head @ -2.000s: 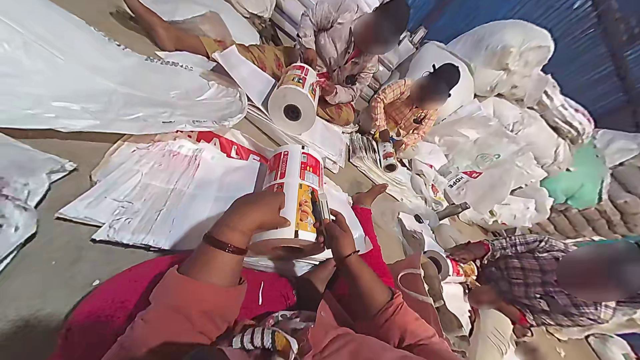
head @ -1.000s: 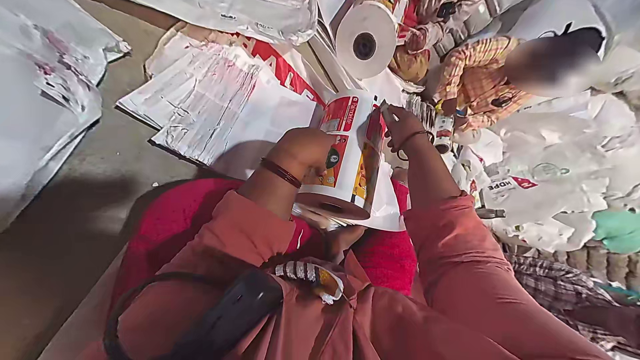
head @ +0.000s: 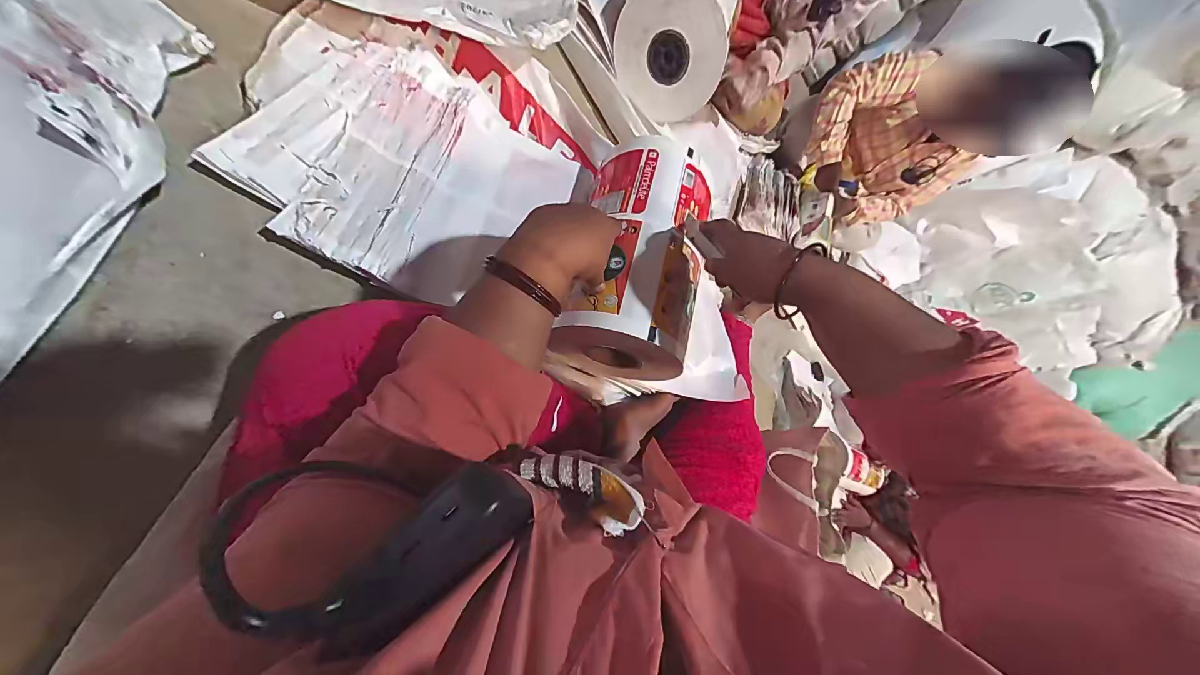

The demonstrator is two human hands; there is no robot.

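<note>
A printed roll of packaging film [head: 647, 272] in red, white and orange lies across my lap, its cardboard-coloured end and core hole facing me. My left hand [head: 567, 248] rests on the roll's left side with curled fingers; whether it grips the film is unclear. At the roll's right side, my right hand [head: 745, 258] holds a small flat greyish piece against the printed surface; its exact kind cannot be told. White sheets lie under the roll.
Stacked white sacks [head: 375, 159] spread beyond my left hand. Another large white roll [head: 670, 56] stands past mine. A person in a checked shirt [head: 881, 131] sits at the upper right near crumpled white sacks [head: 1022, 253]. A black strapped pouch [head: 441, 553] lies against my clothing.
Since two seconds ago, my right hand has moved from the roll's near end up along its right side. My left hand stays at its left side. The view has shifted down and closer.
</note>
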